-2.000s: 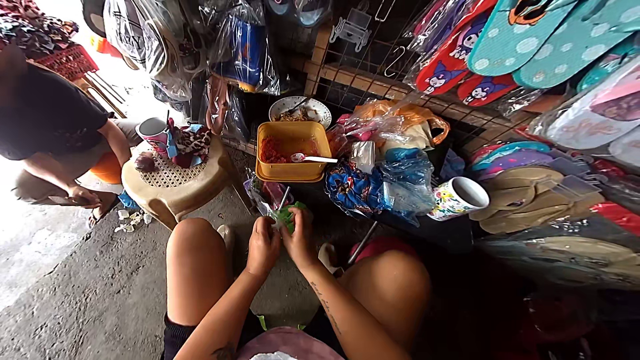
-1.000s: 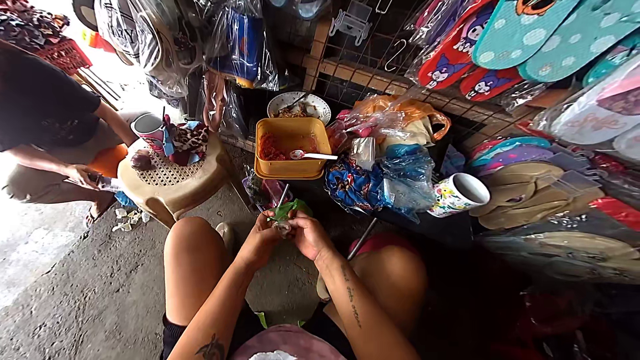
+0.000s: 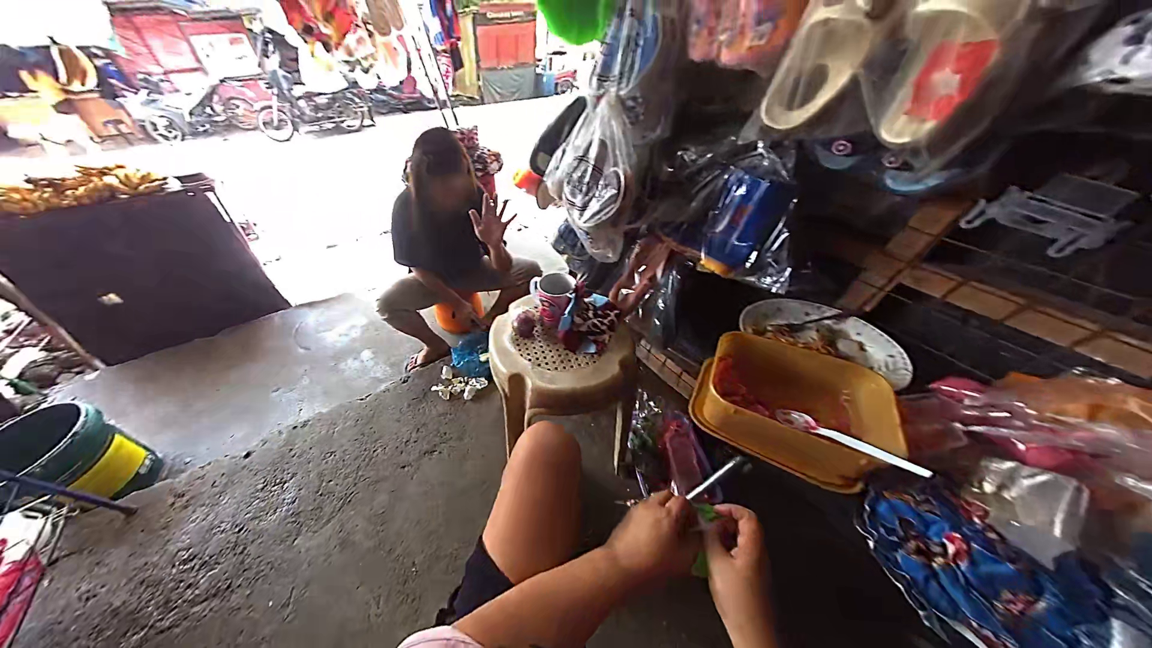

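My left hand (image 3: 655,540) is closed around something small and green (image 3: 702,562), perhaps a leaf, with a pale thin stick or handle (image 3: 715,477) jutting up beside its fingers. The fingertips of my right hand (image 3: 740,558) pinch the same green thing from the other side. Both hands are close together above my lap. Just beyond them lies a clear bag with something pink (image 3: 686,454). To the right of that sits a yellow plastic container (image 3: 801,387) holding red food, a white plastic spoon (image 3: 855,443) resting across it.
A beige plastic stool (image 3: 562,373) bears a mug (image 3: 552,297) and patterned cloth. Beyond it a person (image 3: 445,234) sits low with one hand raised. A plate of food (image 3: 828,337) and a blue patterned cloth (image 3: 981,558) lie right. Bagged slippers hang above; a green bucket (image 3: 76,450) stands left.
The view has swung left and up towards the street. The seated person's hand is now raised with fingers spread. My hands remain together at the green thing.
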